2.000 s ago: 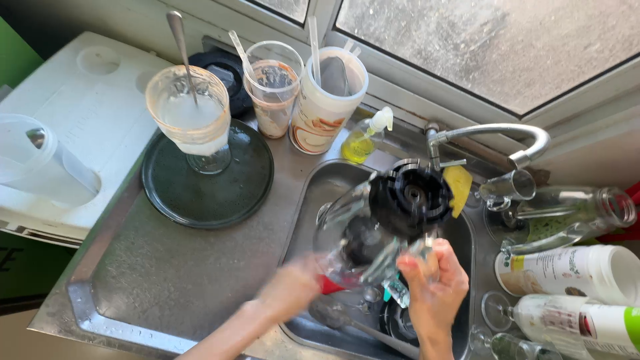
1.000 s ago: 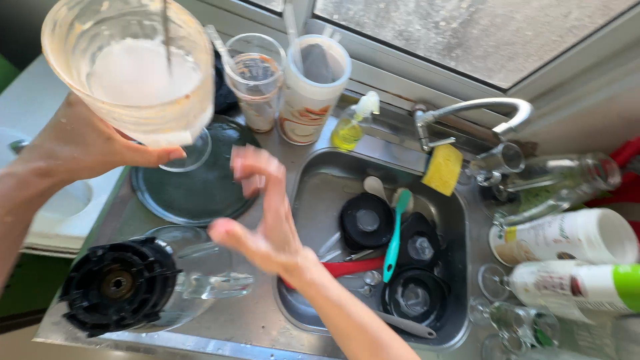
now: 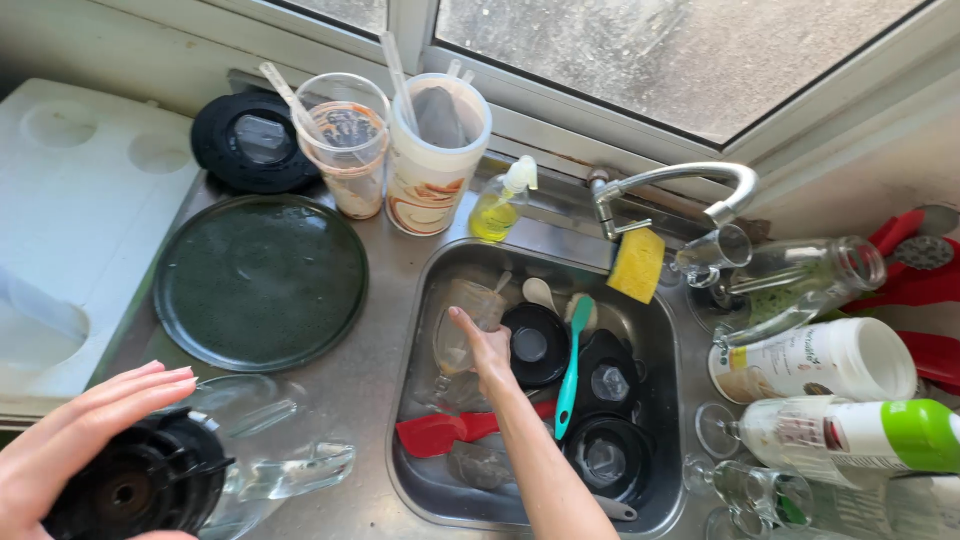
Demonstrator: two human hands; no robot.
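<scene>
My left hand (image 3: 90, 442) is at the lower left, its fingers around the black base (image 3: 135, 480) of a glass blender jar (image 3: 262, 442) lying on the steel counter. Down in the sink (image 3: 409, 360), my right hand (image 3: 487, 349) holds a soiled clear goblet (image 3: 454, 330) tilted on its side. Near it in the basin are black lids (image 3: 534, 341), a red spatula (image 3: 435, 435), a teal-handled brush (image 3: 576, 360) and a white spoon (image 3: 538, 291).
A round dark green tray (image 3: 259, 281) lies left of the sink. Behind stand dirty cups (image 3: 345, 150), a white tub (image 3: 435, 165) and a soap bottle (image 3: 495, 210). A yellow sponge (image 3: 636, 266) hangs below the faucet (image 3: 675, 176). Glassware and containers (image 3: 810, 360) crowd the right side.
The blender jar went from over the sink to the left counter. The large cup with a spoon, lifted from the green tray by my left hand, is gone from there. My right hand has moved into the sink.
</scene>
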